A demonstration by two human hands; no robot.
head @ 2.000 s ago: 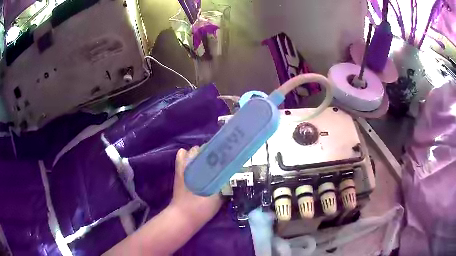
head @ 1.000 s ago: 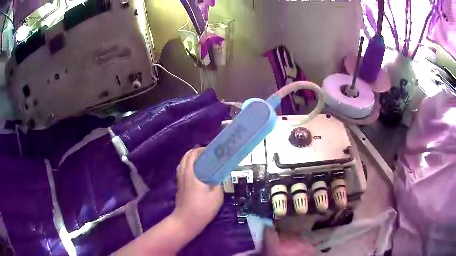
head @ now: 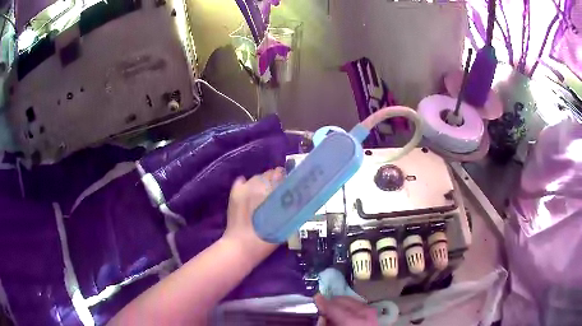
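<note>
A shiny purple quilted panel (head: 115, 235) with white bands fills the left side and reaches the off-white overlocker (head: 405, 184). My left hand (head: 249, 207) rests on the panel beside the needle area, its fingertips partly behind the pale blue work lamp (head: 309, 184). Whether its fingers grip the fabric is hidden. My right hand (head: 348, 312), blurred at the bottom edge, holds soft pale blue material (head: 333, 283) just below the presser foot area (head: 313, 245). A whitish strip (head: 268, 304) shows along the panel's lower edge.
Four cream tension dials (head: 388, 258) line the machine's front. A white thread cone (head: 452, 124) and a purple cone (head: 480, 76) stand behind it. A large beige appliance (head: 108, 83) is at upper left, a flower vase (head: 277, 60) at the back, pale crumpled material (head: 447, 299) below the dials.
My right hand has come into view at the bottom and now meets the pale blue material. My left hand has shifted slightly up. A whitish strip now shows at the panel's lower edge.
</note>
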